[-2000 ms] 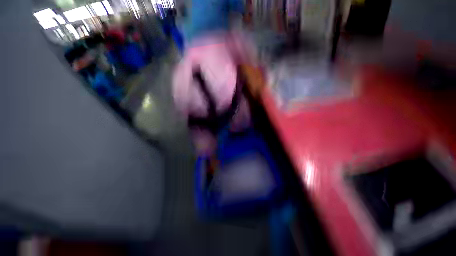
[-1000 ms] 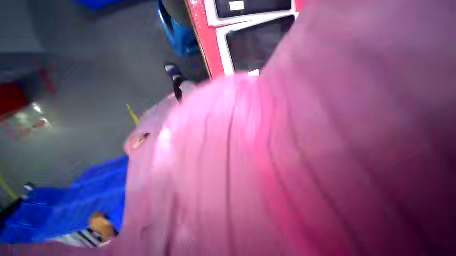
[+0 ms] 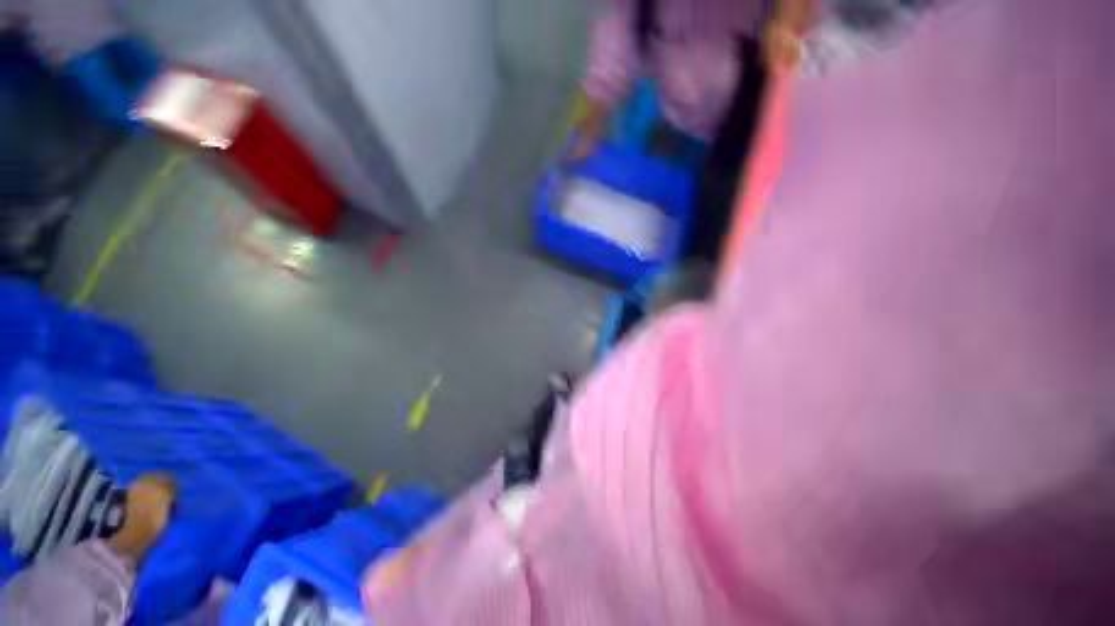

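Observation:
A blue bin (image 3: 232,471) at the lower left holds upright white sleeves with dark edges (image 3: 49,471). A blurred hand (image 3: 144,514) in a pale pink cuff touches or overlaps the sleeves' near end; it seems to be my left hand, and its grip cannot be made out. My pink striped smock (image 3: 856,318) fills the right side. A small blurred patch of skin, seemingly my right hand (image 3: 391,572), shows at a sleeve end by the bottom edge, mostly hidden. A second blue bin (image 3: 330,538) with white and dark contents is beside it.
Another blue bin with a pale top (image 3: 611,220) stands by a person in pink (image 3: 703,61) at the upper right. A red box (image 3: 287,165) stands by a grey pillar (image 3: 428,98). Yellow lines mark the grey floor (image 3: 306,342). A thin bench edge (image 3: 761,184) shows.
The view has swung from the bench and its tablets toward the floor and bins. The lower-left bin and hand show more fully. The red box and far bin are now in view.

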